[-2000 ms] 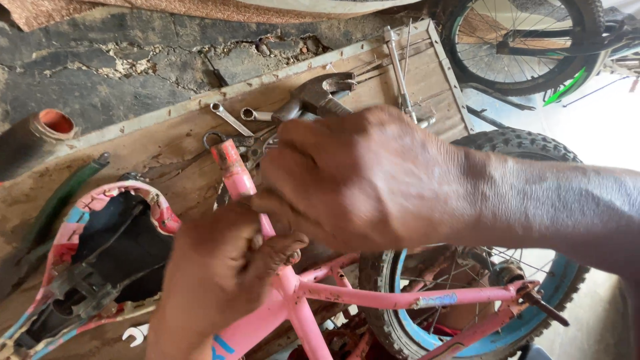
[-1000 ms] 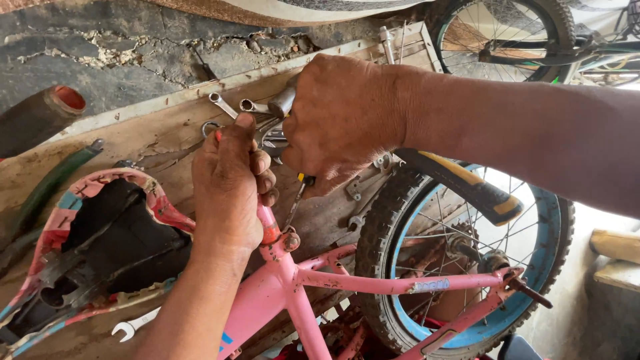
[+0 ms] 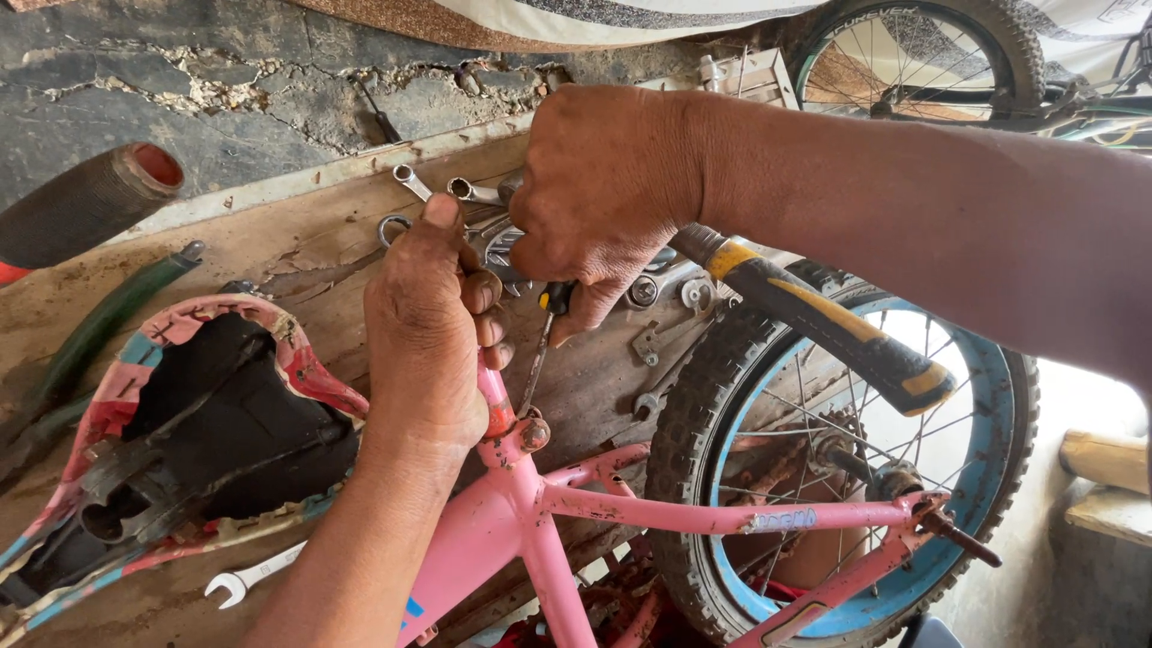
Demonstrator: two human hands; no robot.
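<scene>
My left hand [image 3: 432, 306] is closed around the upper part of the pink seat post [image 3: 494, 396] of a pink bicycle frame [image 3: 517, 517]. To its right, my right hand [image 3: 598, 198] grips a screwdriver [image 3: 543, 346] with a black and yellow handle. Its shaft slants down to the seat clamp [image 3: 533, 434], where the tip meets the collar beside the bolt; the exact contact is hidden. A hammer handle [image 3: 819, 315] with black and yellow wrap shows below my right forearm, its head mostly hidden behind the right hand.
A detached bicycle saddle [image 3: 234, 423] lies upside down at left, near an open-end wrench [image 3: 256, 574]. Ring spanners [image 3: 409, 183] and other tools lie on the wooden board [image 3: 297, 234] behind my hands. The knobby rear wheel [image 3: 711, 405] stands at right. A dark handle grip [image 3: 90, 202] juts in at upper left.
Two seconds ago both my hands were close together over the seat post. The right hand has since moved away from the left, and the screwdriver now shows at the seat clamp.
</scene>
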